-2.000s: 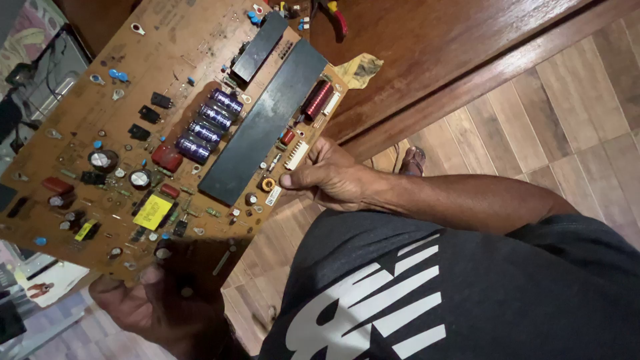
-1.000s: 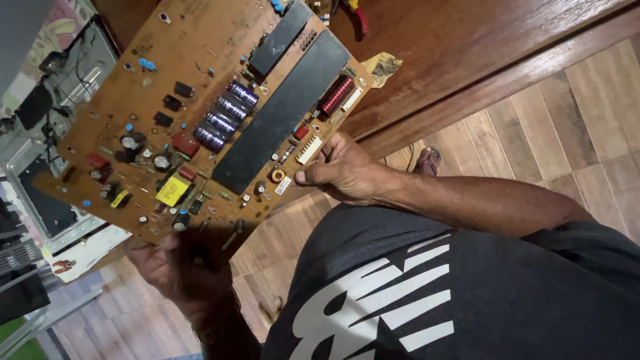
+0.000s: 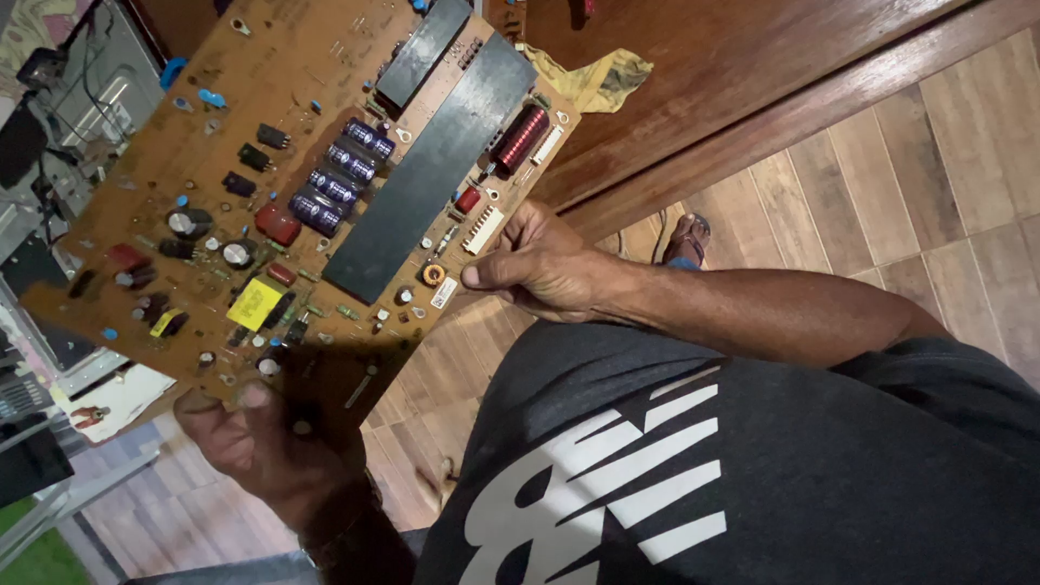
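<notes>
A large brown circuit board (image 3: 284,61) is held tilted, component side up, in both of my hands. My right hand (image 3: 540,264) pinches its near right edge beside a white pin connector (image 3: 483,231), thumb on top and fingers beneath. At the lower left, my left hand (image 3: 272,455) grips the lower edge in shadow; its fingertips are partly hidden. The board carries a long dark heatsink (image 3: 435,171), a row of several purple capacitors (image 3: 333,185), a red-wound coil (image 3: 520,140) and a yellow-topped transformer (image 3: 256,304).
Beyond the board's right end, a yellow cloth (image 3: 605,80) lies on a varnished wooden surface (image 3: 731,73). Metal equipment with black cables (image 3: 89,81) stands at the left. Below are a wood-look tiled floor (image 3: 853,203) and a foot in a sandal (image 3: 691,237).
The board has shifted slightly to the right since the earliest frame, showing more of the equipment at the left. Both hands keep hold of its edges.
</notes>
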